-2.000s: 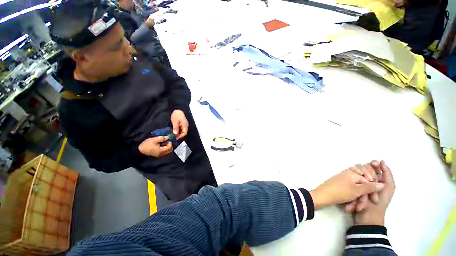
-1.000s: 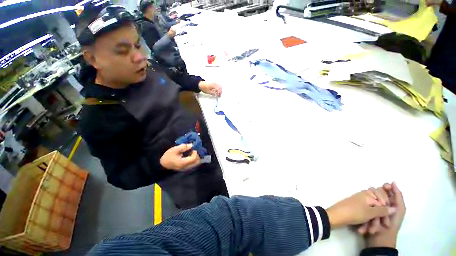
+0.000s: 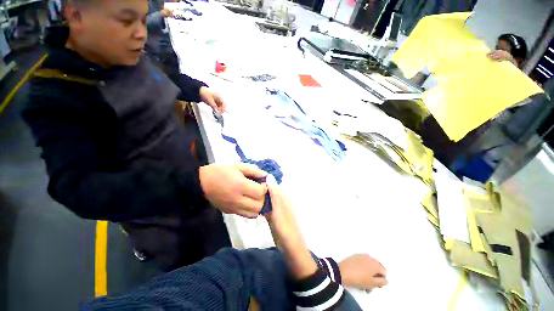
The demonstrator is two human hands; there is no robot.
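Observation:
A dark blue soft workpiece [image 3: 267, 166] is above the white table's near-left edge, in the coworker's hand [image 3: 234, 189]. My right hand [image 3: 278, 203] reaches across my left arm and touches the workpiece. Its fingertips meet the coworker's fingers, which partly hide them, so its grip is unclear. My left hand [image 3: 362, 272] is low over the table with curled fingers, and nothing shows in it. A narrow blue strip [image 3: 232, 144] runs from the workpiece towards the coworker's other hand [image 3: 212, 99].
Light blue scraps [image 3: 307, 124] lie mid-table, with a red-orange swatch [image 3: 309, 80] beyond. Yellow-edged panels [image 3: 398, 155] and tan pieces [image 3: 480, 243] lie at right. The coworker [image 3: 121, 127] stands at left. Another person holds up a yellow sheet [image 3: 465, 85] at far right.
My clasped hands have parted. My right hand has moved left to the blue workpiece, which the coworker has brought over the table. The view has swung right, and a raised yellow sheet shows.

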